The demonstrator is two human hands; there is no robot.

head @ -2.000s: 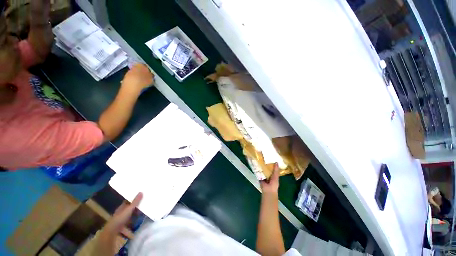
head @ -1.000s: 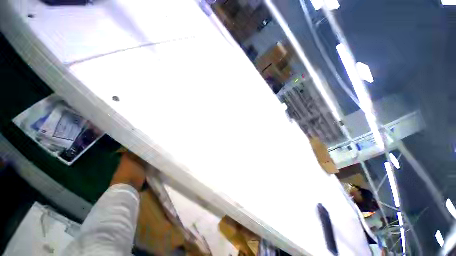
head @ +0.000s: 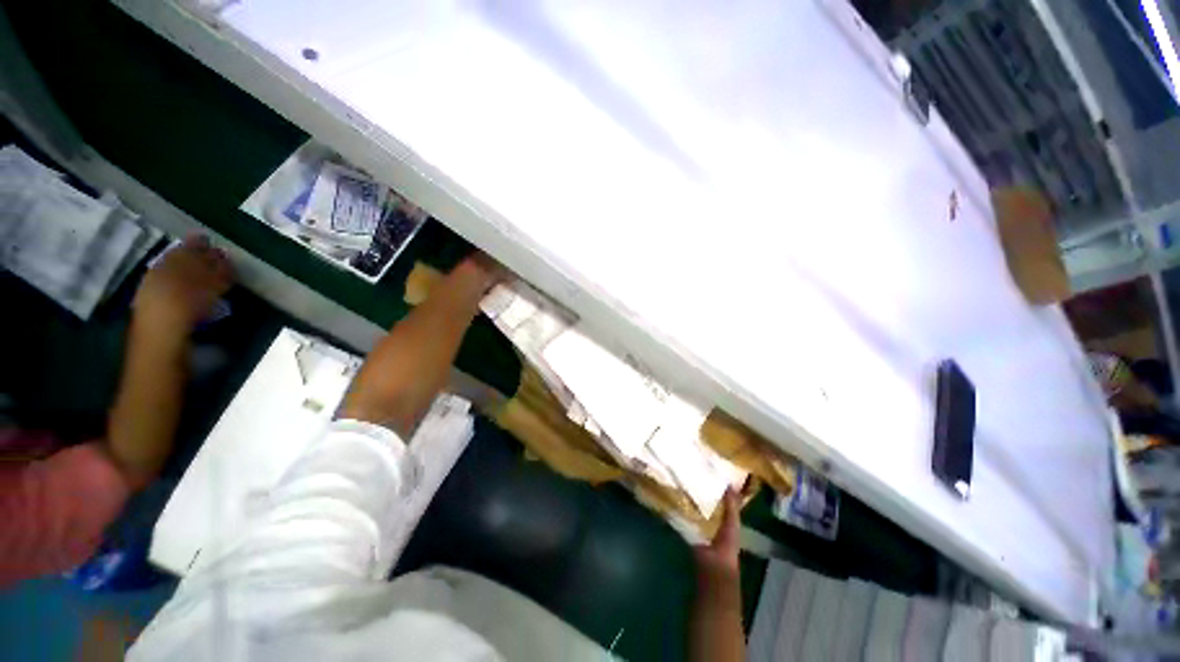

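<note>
A thick bundle of white blanks [head: 619, 395] in torn brown wrapping [head: 550, 433] lies slanted at the green belt, under the edge of the white shelf. My left hand [head: 474, 278] is at the bundle's far left end, its fingers partly hidden at the shelf edge. My right hand [head: 725, 528] grips the near right end of the bundle and wrapping. A pile of flat box blanks [head: 265, 433] lies on the dark green bench, partly covered by my left sleeve.
A filled tray [head: 339, 213] sits on the belt at left, another [head: 809, 502] at right. A row of stacked boxes [head: 861, 627] stands lower right. A phone [head: 954, 427] lies on the white shelf [head: 725, 194]. Another person's arm [head: 162, 336] and a paper stack [head: 65, 233] are at left.
My left hand has left the flat blanks and reached across to the bundle's far end. The blanks now lie on the bench. The view swung up over the shelf and partly back.
</note>
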